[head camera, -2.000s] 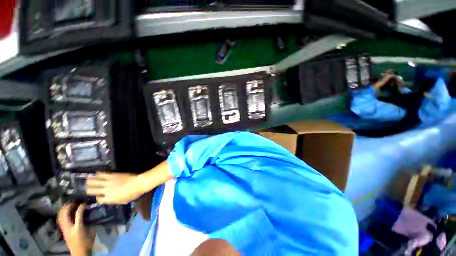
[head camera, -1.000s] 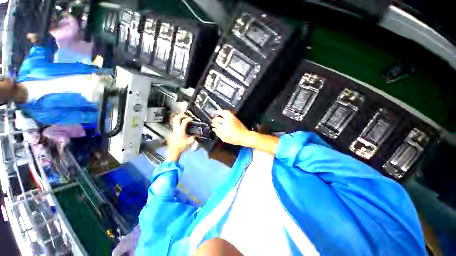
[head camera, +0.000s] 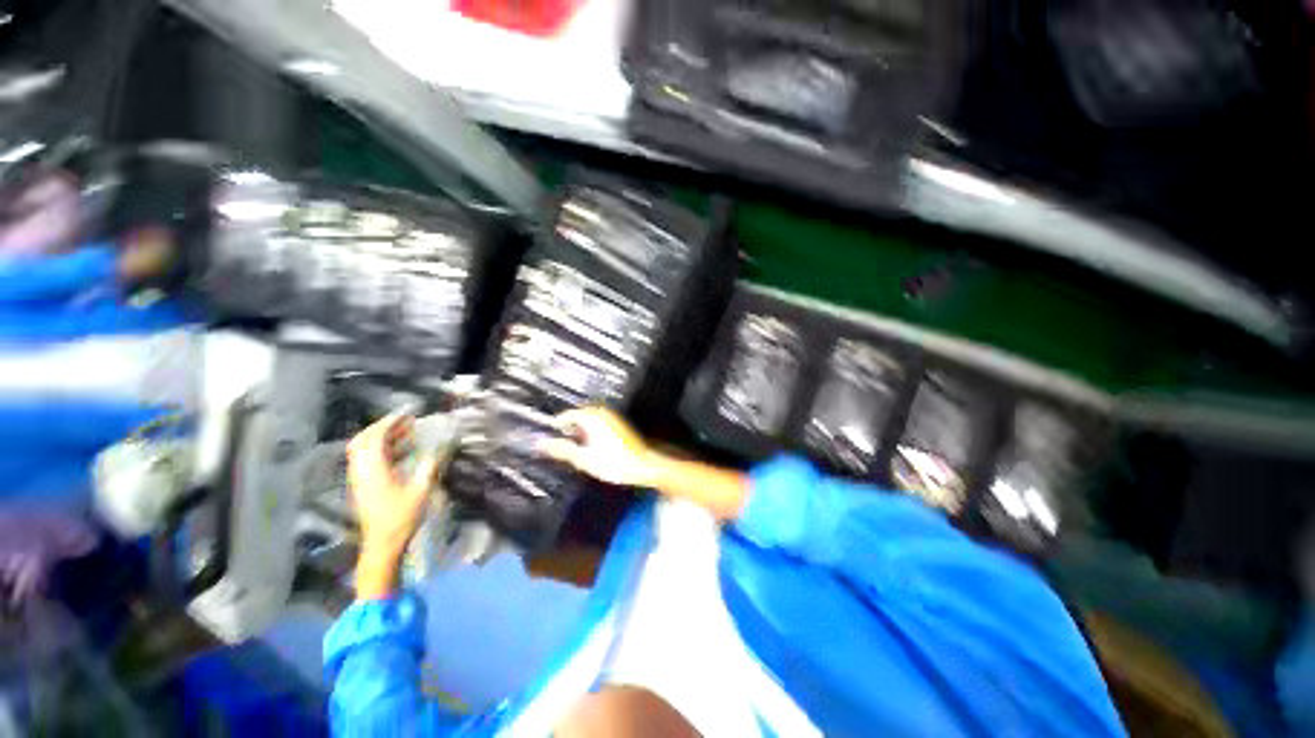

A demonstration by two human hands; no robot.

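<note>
The picture is blurred. A black slotted foam tray (head camera: 678, 325) stands in front of me with several open phone units (head camera: 577, 310) in a column. My right hand (head camera: 613, 447) is at the tray's near end, its fingertips on or just over the nearest unit (head camera: 512, 433); blur hides whether it grips anything. My left hand (head camera: 387, 483) is raised left of the tray, thumb and fingers curved apart; whether a small part is between them cannot be told. A dark block-like shape (head camera: 505, 498) lies between the hands.
A second black tray (head camera: 901, 375) with several phone units stands to the right. Another filled tray (head camera: 346, 274) is at left, above a white-grey machine (head camera: 267, 476). Behind are the green conveyor (head camera: 822, 267) and a shelf with a tray and red bin (head camera: 512, 12). A blue-sleeved person (head camera: 87, 361) is far left.
The view has swung and shifted. A second ago both hands met at a dark unit by the tray's near end; now my left hand is apart from it, further left.
</note>
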